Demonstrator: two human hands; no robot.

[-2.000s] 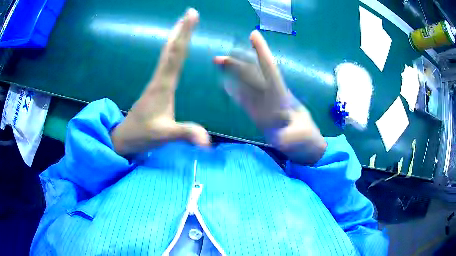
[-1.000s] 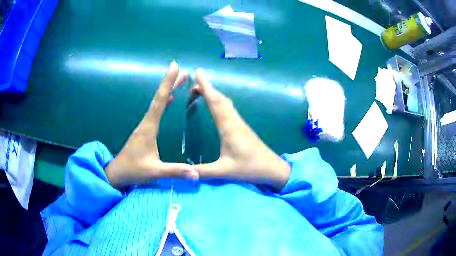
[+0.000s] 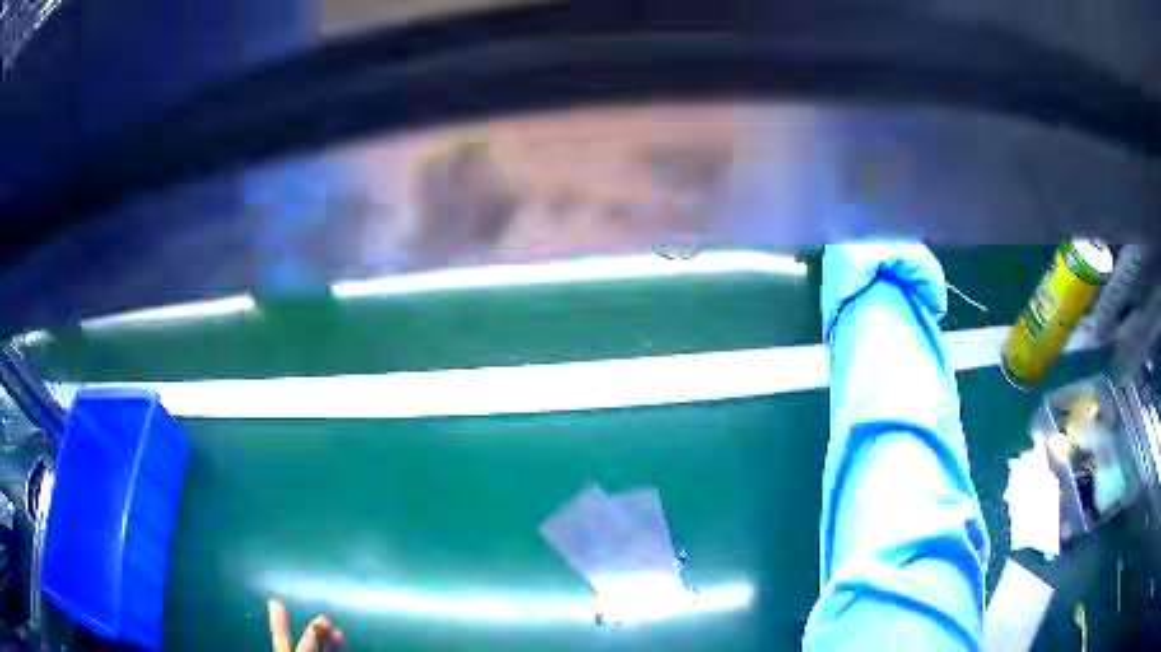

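A grey see-through plate (image 3: 639, 545) with small blue bits at its lower corners lies on the green bench, with a second pale sheet (image 3: 576, 525) overlapping its left side. Only a few fingertips of my left hand (image 3: 303, 633) show at the bottom edge, left of the plates; the rest is cut off, and whether it holds anything cannot be seen. My right arm, in a light blue sleeve (image 3: 898, 471), reaches forward across the bench right of the plates. My right hand is hidden beyond the cuff, behind a blurred band across the top of the view.
A blue bin (image 3: 112, 522) stands at left. A white strip (image 3: 509, 391) crosses the bench. A yellow can (image 3: 1054, 316) stands at right, above a cluttered clear box (image 3: 1092, 446) and white sheets (image 3: 1021, 605). The blurred dark band (image 3: 573, 77) covers the top.
The view has tipped up. My hands have parted: the right arm now stretches forward, while the left stays low, mostly out of view. The thin plate between my hands no longer shows.
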